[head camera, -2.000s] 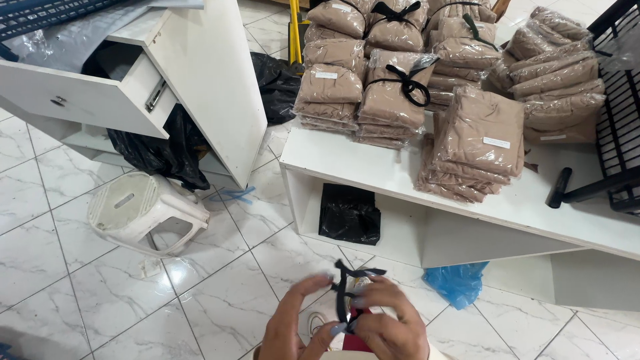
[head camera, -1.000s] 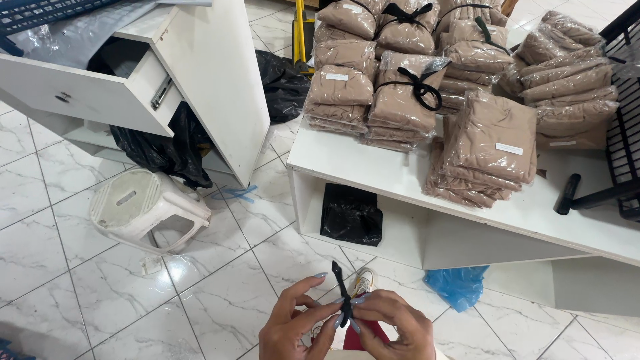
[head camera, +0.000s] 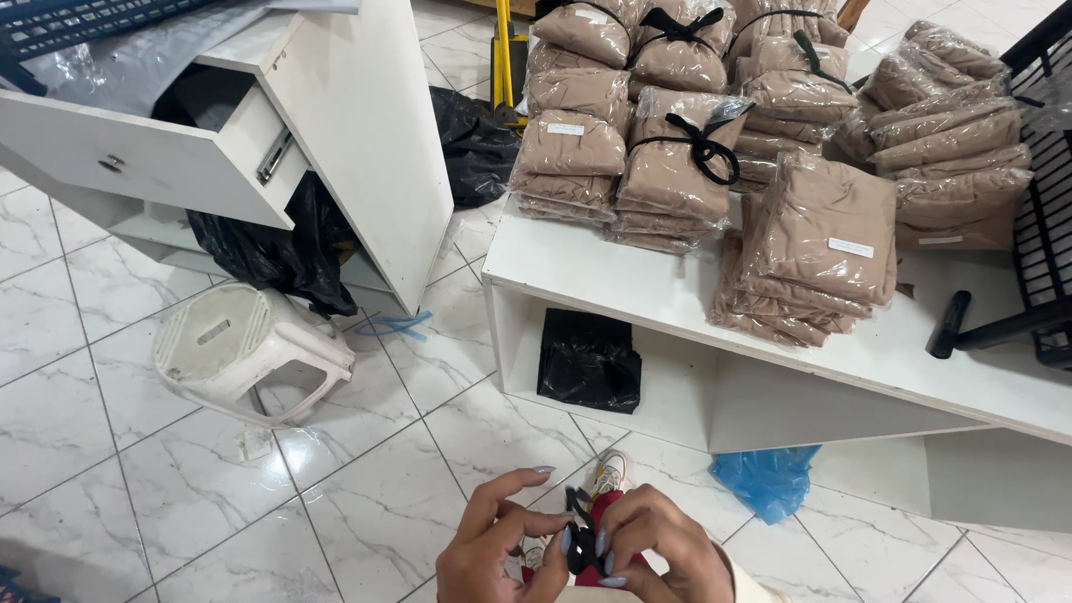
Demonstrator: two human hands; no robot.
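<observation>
Near the bottom middle, my left hand (head camera: 502,544) and my right hand (head camera: 662,544) pinch a short black fabric strip (head camera: 579,532) between fingers and thumbs. The strip is bent and looped; its exact shape is partly hidden by my fingers. Beyond my hands, plastic-wrapped beige folded garments stand in stacks on a white shelf unit. One front stack (head camera: 682,159) has a black tie (head camera: 702,149) knotted around it. The nearest stack (head camera: 829,234) bears a white label, and no tie shows on it.
A white plastic stool (head camera: 222,335) stands on the tiled floor at the left, below an open drawer (head camera: 142,159). Folded black plastic (head camera: 589,360) lies in the shelf unit (head camera: 586,289). A blue plastic bag (head camera: 769,481) is beneath it. At the right is a black basket (head camera: 1047,251).
The black strip stood up above my fingers one second ago and is now bunched lower between them. My left index finger has lifted away from the strip.
</observation>
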